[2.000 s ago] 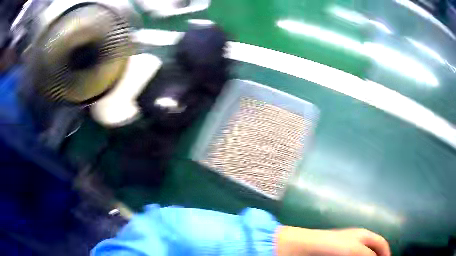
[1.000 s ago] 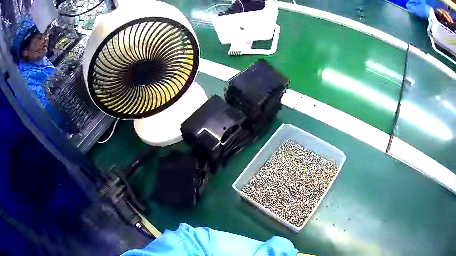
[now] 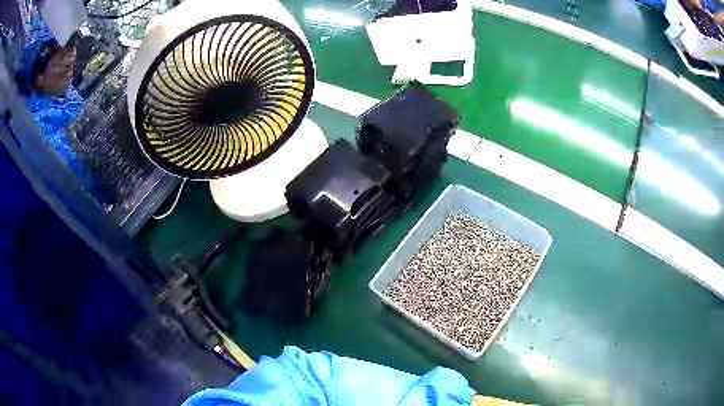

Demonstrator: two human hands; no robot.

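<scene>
No hand shows; both are out of the picture. A light blue sleeve (image 3: 333,382) crosses the bottom edge, with a sliver of bare wrist at its right end, and the hand beyond it is cut off. I cannot tell for certain which arm it is. A pale, clear rectangular screw bin (image 3: 383,287) lies on the green bench, holding a heap of tiny metallic screws (image 3: 468,277). Left of it, several black plastic units (image 3: 337,190) stand close together in a slanting row. The lower-left one is dark, its details hard to see.
A white desk fan (image 3: 258,190) stands behind the black units. Beyond the bench's white edge, a white housing with a loop handle (image 3: 429,47) sits on the green conveyor (image 3: 556,103). A dark tool-like object (image 3: 190,305) is at left. A person in blue (image 3: 51,119) is at upper left.
The bare hand seen at the bottom two seconds ago has left the picture; the sleeve remains. Since one second ago, the white housing on the conveyor has moved right. The earliest blur has cleared.
</scene>
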